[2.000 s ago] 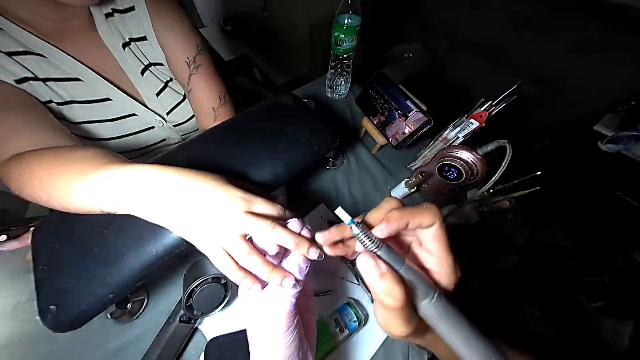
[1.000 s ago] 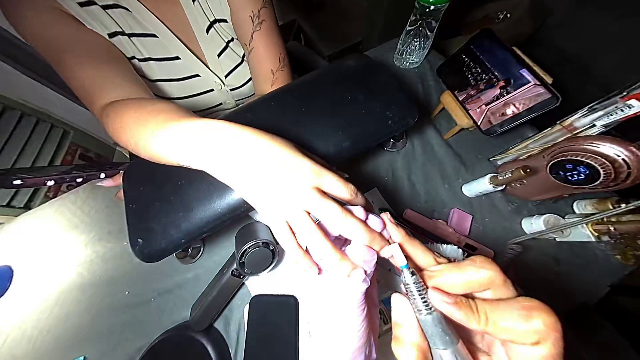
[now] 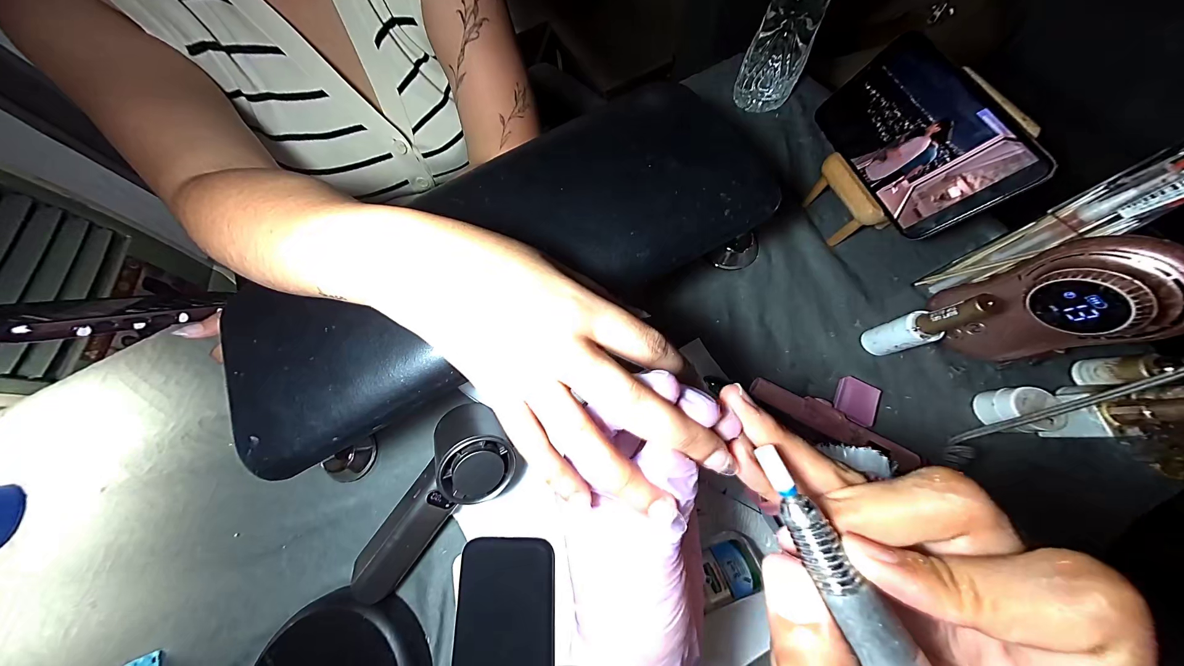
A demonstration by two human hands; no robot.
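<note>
My right hand grips an electric nail drill handpiece, its white bit with a blue collar pointing up and left beside a fingertip of the other person's hand. My left hand, in a pinkish-purple glove, holds that person's fingers from below; its fingertips show around one finger. The person's forearm lies across a black padded armrest. Whether the bit touches the nail cannot be told.
A black handheld fan and a dark phone lie left of my glove. At the right are a phone on a wooden stand, a brown device with a lit display, small bottles and brushes. A clear bottle stands behind.
The view has shifted a lot and come nearer since the first frame. My right hand still holds the drill handpiece and my gloved left hand still holds the person's fingers.
</note>
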